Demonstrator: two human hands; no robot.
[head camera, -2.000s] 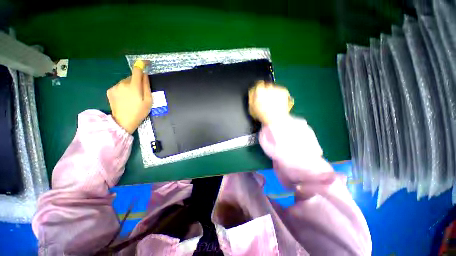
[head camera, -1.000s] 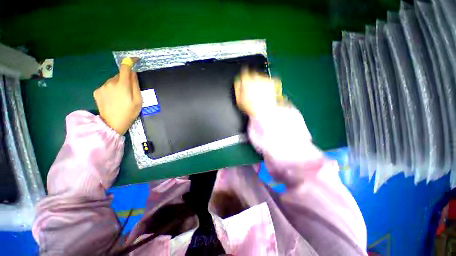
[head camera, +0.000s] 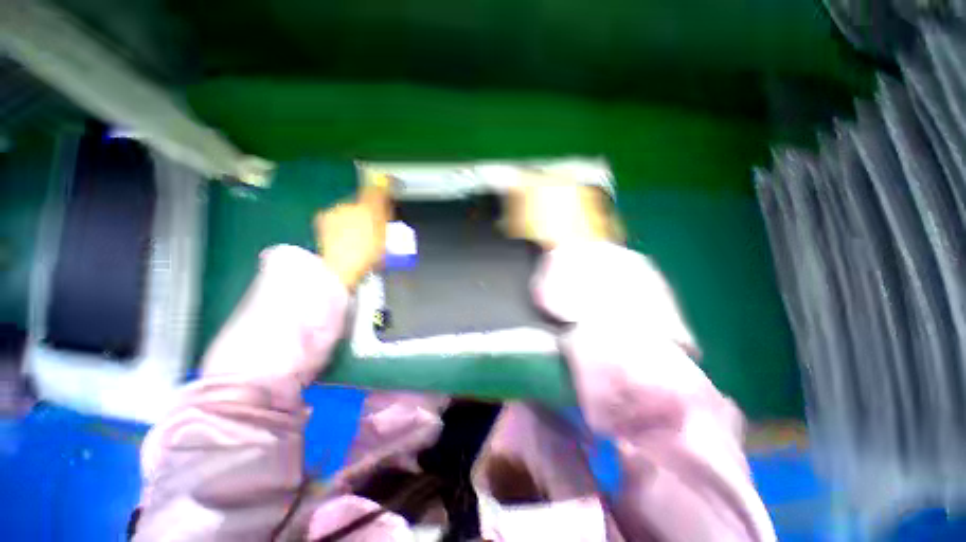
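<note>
The frame is strongly blurred. A black panel unit (head camera: 461, 275) lies flat on a silvery-white bubble-wrap bag (head camera: 455, 344) on the green bench. A white-and-blue label (head camera: 400, 245) is near its left end, and a small black corner block with a light dot is at its lower left. My left hand (head camera: 353, 235) is at the panel's left edge, with a yellow finger cot on a raised fingertip; its grip is unclear. My right hand (head camera: 561, 215) is over the panel's upper right part; blur hides its fingers and whether it holds a cloth.
A row of upright grey-silver bubble-wrap bags (head camera: 847, 286) stands at the right. Another black unit (head camera: 103, 244) lies on white wrap at the left, beyond a pale post (head camera: 138, 90). Blue floor (head camera: 64, 455) shows below the bench.
The view has swung left, so more of the left-hand unit shows. My right hand has moved to the panel's upper right part. My left hand stays at the left edge.
</note>
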